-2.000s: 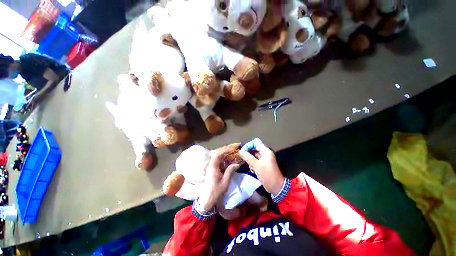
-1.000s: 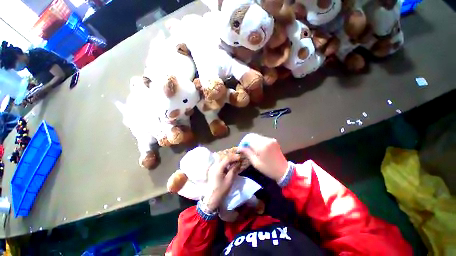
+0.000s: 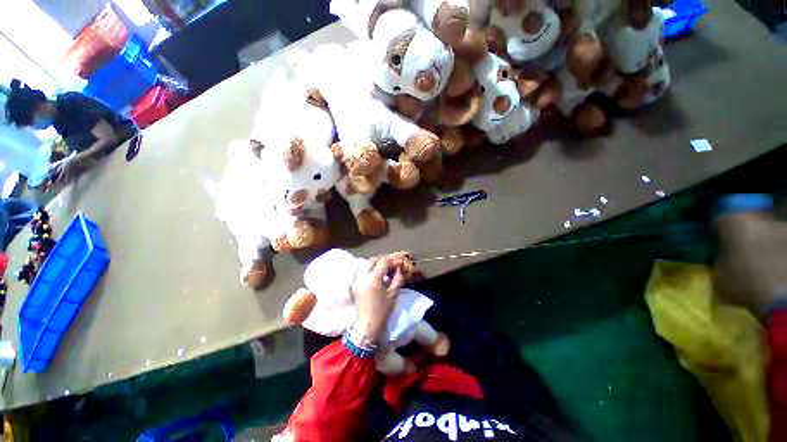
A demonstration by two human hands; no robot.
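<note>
My left hand [image 3: 374, 300] grips a white plush toy [image 3: 332, 280] with brown paws at the table's front edge, its fingers around a brown part [image 3: 403, 264]. A thin pale thread [image 3: 483, 254] runs taut from that brown part to the right. My right hand [image 3: 749, 255] is far out at the right edge, blurred and partly cut off; its fingers and any needle cannot be made out. A bright white flap [image 3: 406, 316] hangs beside my left hand.
Large white-and-brown plush toys [image 3: 298, 168] are heaped on the table [image 3: 164, 242]. Dark snips [image 3: 463, 199] lie before them. White scraps [image 3: 588, 213] lie at the right, a blue tray [image 3: 62, 293] at the left. A yellow cloth [image 3: 690, 324] hangs at right. A person [image 3: 73, 129] sits far left.
My right hand has left the toy and moved far right, and a long thread now stretches out from the toy. My left hand still holds the toy. The view has shifted slightly.
</note>
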